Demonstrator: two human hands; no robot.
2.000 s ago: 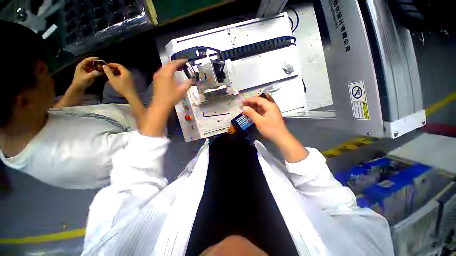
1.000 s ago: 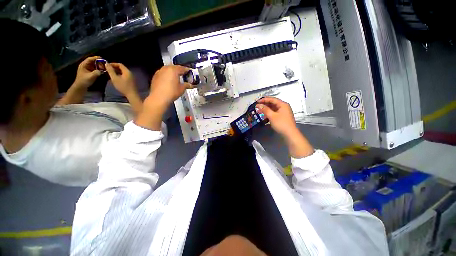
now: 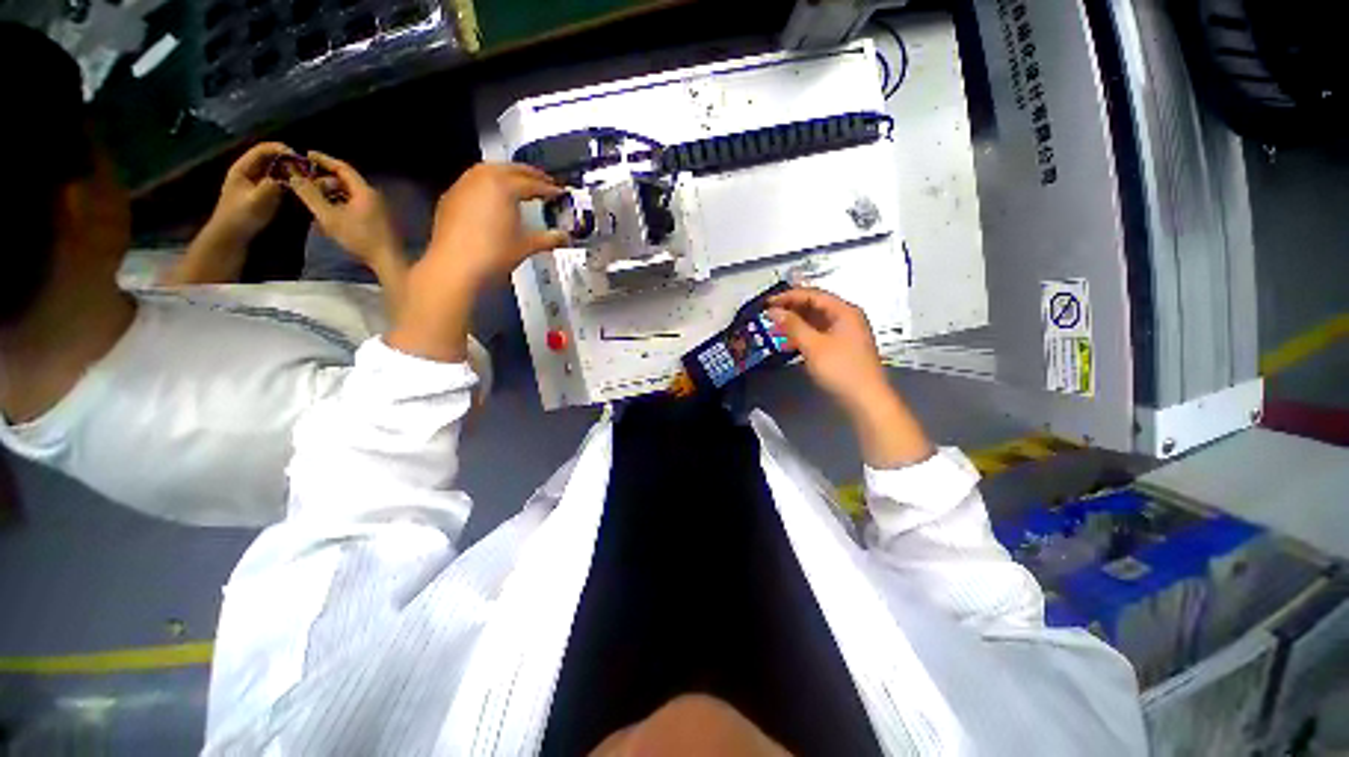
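My left hand (image 3: 496, 222) is at the left side of the silver-grey fixture (image 3: 629, 229) on the white machine bed, thumb and fingers around a small dark round part (image 3: 570, 216) at its edge. My right hand (image 3: 823, 334) is at the upper right end of the black teach pendant (image 3: 735, 352), its fingertips on the screen end. The pendant lies tilted at the bed's front edge, keypad facing up. Whether my right hand grips it or only touches it is hard to tell.
The white bed (image 3: 799, 207) carries a black drag chain (image 3: 777, 144) and a red button (image 3: 556, 340). A tall grey column (image 3: 1087, 192) stands right. A seated coworker (image 3: 193, 370) at left holds a small part. A dark-pocket tray (image 3: 318, 52) is upper left. Blue-topped boxes (image 3: 1132, 569) are lower right.
My left hand has moved from above the fixture to its left side and closed on the small part. My right hand has shifted slightly right, uncovering more of the pendant.
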